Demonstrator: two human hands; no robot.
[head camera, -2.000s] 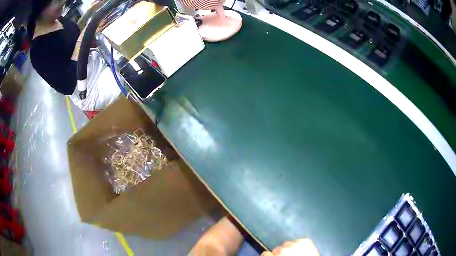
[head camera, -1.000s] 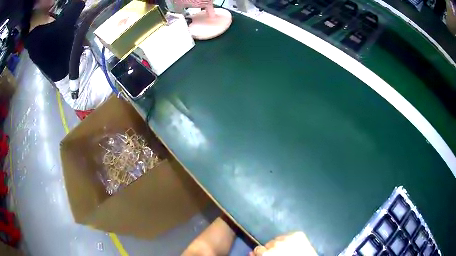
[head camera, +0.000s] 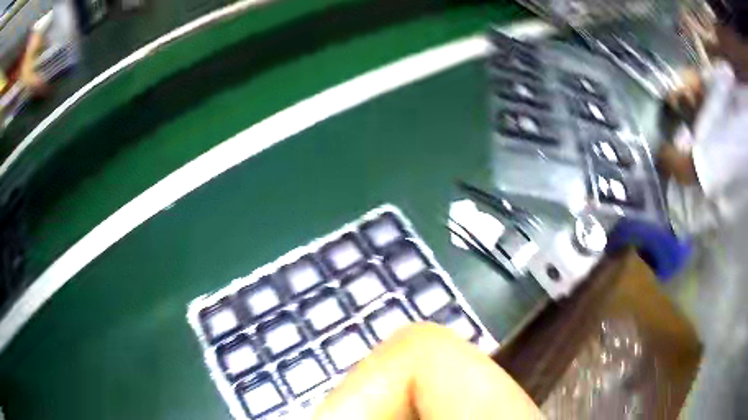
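The lens tray (head camera: 287, 271), a white-edged sheet of small square pockets, lies on the green bench at the lower middle. Its pockets hold dark-rimmed squares with pale centres. Bare skin of my hands or forearms covers its lower right edge at the bottom of the view, as two blurred lobes meeting in the middle. I cannot tell left from right there, and no fingertips or held thing show. A clear phone tray (head camera: 533, 176) with several black phones stands at the upper right, blurred.
Dark tweezers (head camera: 480, 250) and white pieces (head camera: 469, 220) lie right of the lens tray, beside a dispenser bottle (head camera: 589, 234) in a white block. A brown waste carton (head camera: 525, 354) is at lower right, a blue object (head camera: 666, 250) above it. A person (head camera: 726, 156) is at the right edge. A white strip (head camera: 246, 141) edges the conveyor.
The view has swung right. The left carton, fan and gold-topped box have left the picture; the phone tray, tweezers, dispenser and right carton have entered. The lens tray now shows more fully.
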